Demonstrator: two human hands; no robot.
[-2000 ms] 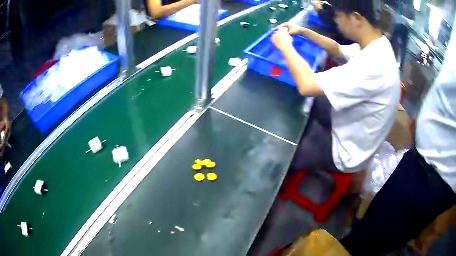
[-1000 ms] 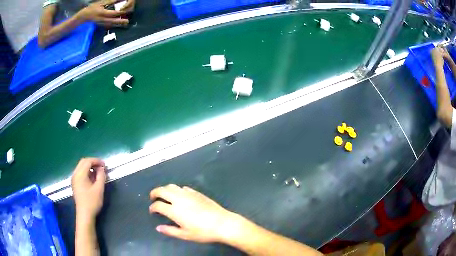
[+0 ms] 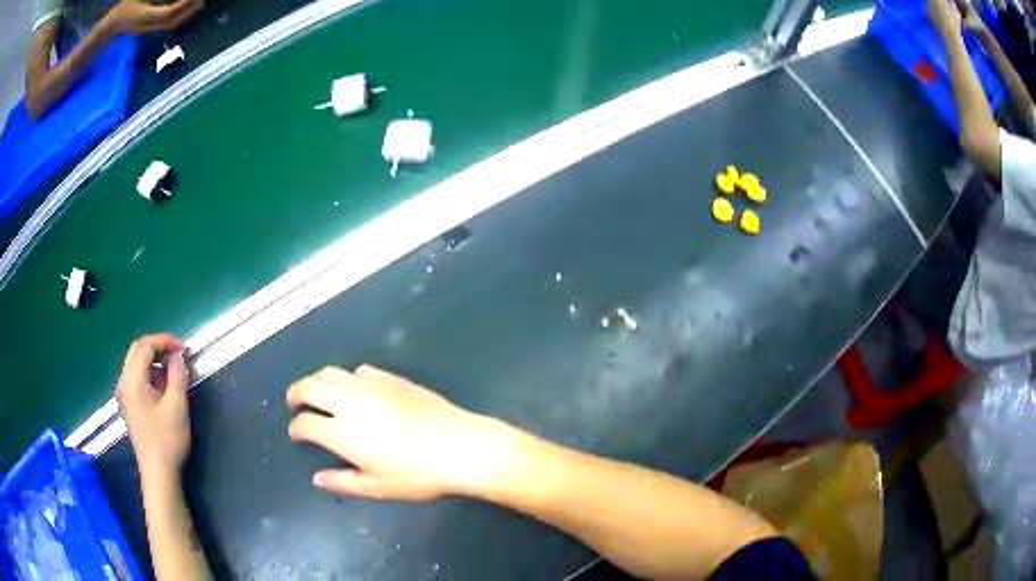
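My left hand is at the lower left, by the pale rail, with thumb and fingers curled towards each other. A tiny pale spot shows between them; I cannot tell if it is a held part. My right hand is palm down over the dark bench, fingers apart, with nothing seen in it. White units with thin stems lie spaced on the green belt: one near the rail, one beyond it, one further left and one at the far left.
A blue bin with clear covers is left of my left hand. Yellow discs and pale scraps lie on the bench. The rail borders the belt. Other people's arms show at top left and top right.
The view has swung from the right-hand side of the line to the bench in front of me, then shifted slightly. Both my hands have come into view and keep nearly the same pose.
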